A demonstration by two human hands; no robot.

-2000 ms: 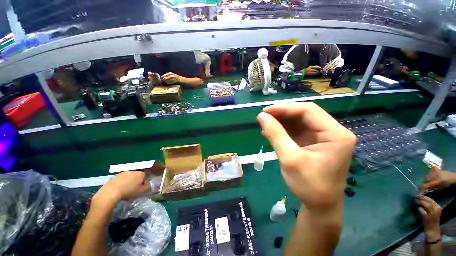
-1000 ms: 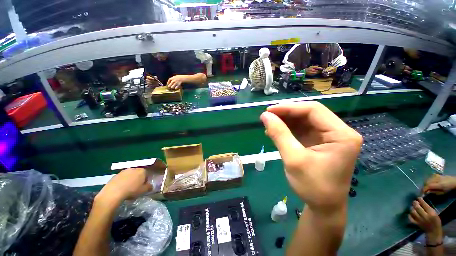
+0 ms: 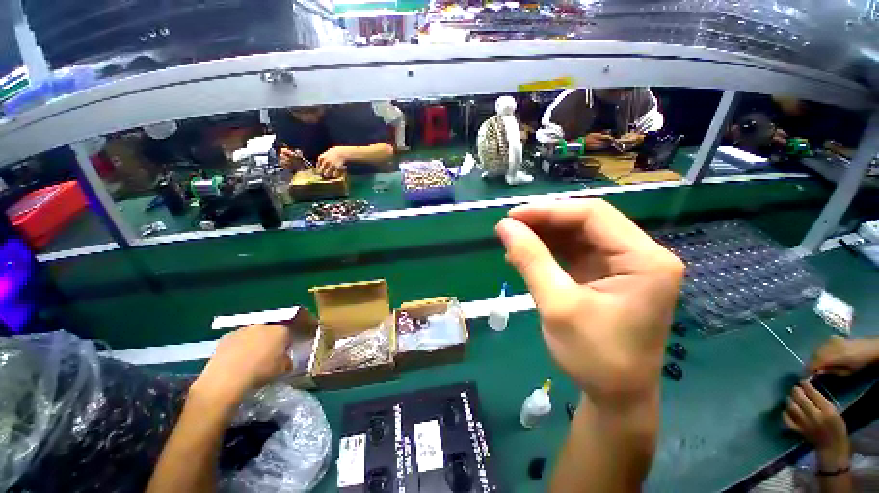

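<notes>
My right hand (image 3: pixel 602 298) is raised in front of my face, with thumb and index fingertips pinched together; anything between them is too small to see. My left hand (image 3: pixel 253 358) is over the left-hand carton (image 3: pixel 302 332), its fingertips hidden at the carton's edge, so I cannot tell what it holds. The pin box (image 3: pixel 352 297) stands open beside it, then the small-parts box (image 3: pixel 431 356). The assembly fixture (image 3: pixel 410 435), two black plates with white labels and dark nests, lies on the bench below the boxes.
A clear bag of black parts (image 3: pixel 299 438) and a large dark bag (image 3: pixel 77 414) lie left. A yellow-tipped glue bottle (image 3: pixel 535 406) and a blue-tipped bottle (image 3: pixel 498 313) stand centrally. Loose black parts (image 3: pixel 674 371) and a blister tray (image 3: pixel 742 274) are right. Another person's hands (image 3: pixel 819 409) work at far right.
My left hand has shifted very slightly at the left-hand carton. My right hand keeps its raised pinch almost unchanged. The hands at far right have moved a little.
</notes>
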